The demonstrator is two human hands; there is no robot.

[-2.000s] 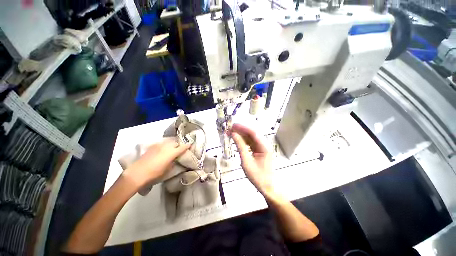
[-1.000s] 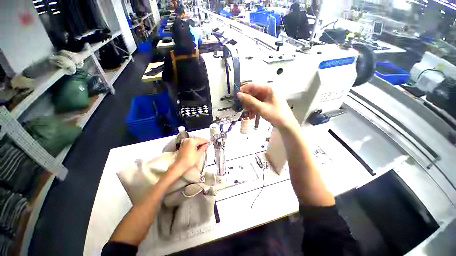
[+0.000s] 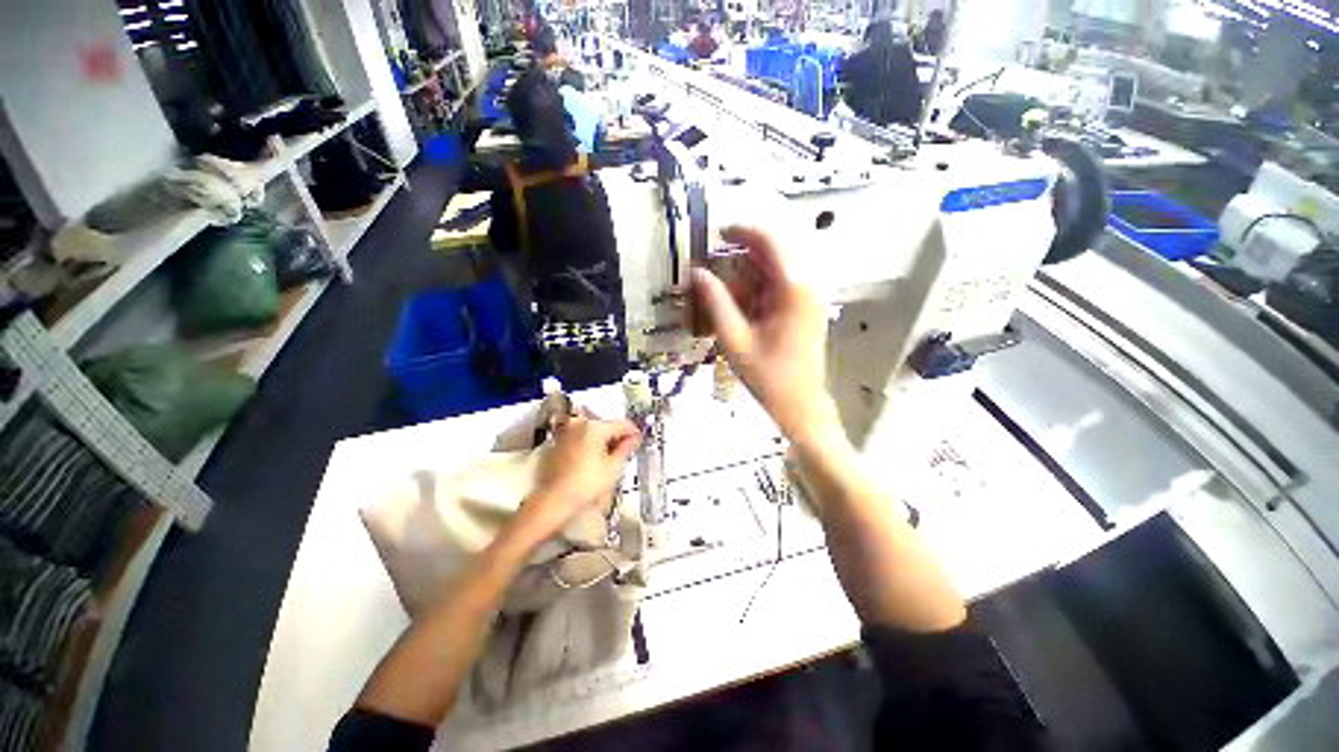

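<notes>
The beige bag body [image 3: 463,514] lies slumped on the left part of the white machine table, beside the shiny metal post [image 3: 654,478]. My left hand [image 3: 588,458] is over the bag's upper edge, its fingertips pinched together close to the post top; what they pinch is too small to tell. My right hand [image 3: 756,309] is raised in front of the head of the sewing machine [image 3: 866,221], fingers curled and spread, at the metal parts there. Whether it holds a thread cannot be seen. The needle area is partly hidden.
The white table [image 3: 316,588] carries a thin dark cord [image 3: 771,551] right of the post. A pale thread cone [image 3: 724,379] stands behind. Blue bins [image 3: 433,353] are on the floor beyond. Shelves with green sacks [image 3: 228,279] stand at the left. A person [image 3: 551,221] sits ahead.
My right hand has risen from beside the post to the machine head, its fingers now more spread. My left hand has moved from the bag to near the post top. The view has tilted up.
</notes>
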